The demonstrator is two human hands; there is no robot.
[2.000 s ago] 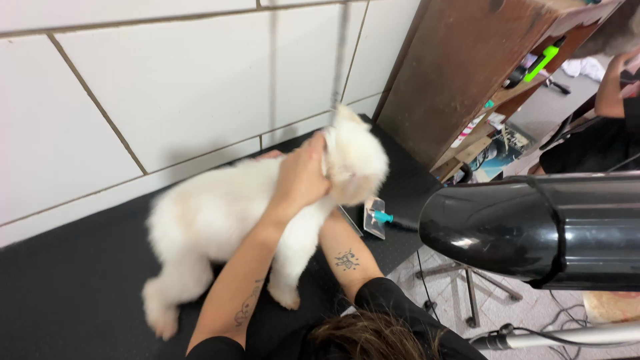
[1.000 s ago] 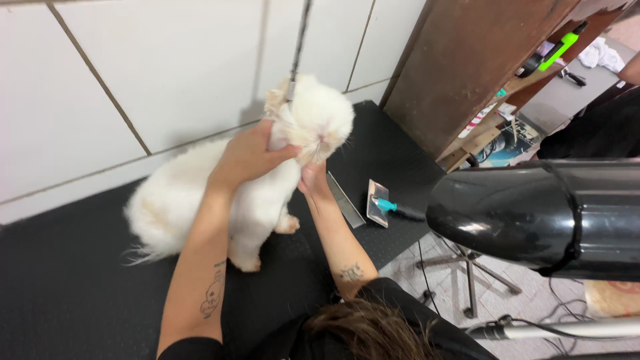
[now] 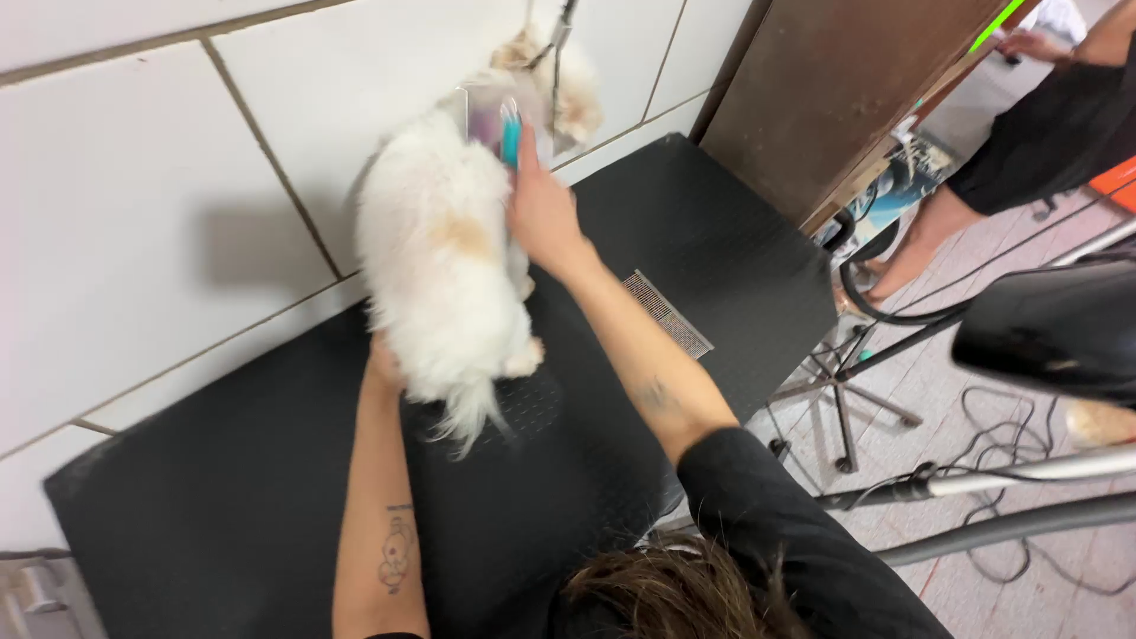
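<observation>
A small white dog (image 3: pixel 444 266) with a tan patch stands on the black grooming table (image 3: pixel 222 532), close to the tiled wall, its tail toward me and its head at the far end. Around its neck area hangs a dark grooming noose (image 3: pixel 557 53). My right hand (image 3: pixel 546 213) is closed on the handle of a slicker brush (image 3: pixel 510 133) with a teal part; the blurred brush is at the dog's neck and shoulders. My left hand (image 3: pixel 383 364) rests against the dog's left hindquarters, mostly hidden by fur. A metal comb (image 3: pixel 667 315) lies right of the dog.
Against the wall stands a brown wooden cabinet (image 3: pixel 816 98). At the right are a black dryer nozzle (image 3: pixel 1056 328), a wheeled stand base (image 3: pixel 839 382), a grey hose (image 3: pixel 1012 528) and cables on the floor. Another person (image 3: pixel 1038 142) in black is at the upper right.
The brush, lying on the table before, is now in my right hand. Both hands have left the dog's head and neck. The dog has turned its rear toward me.
</observation>
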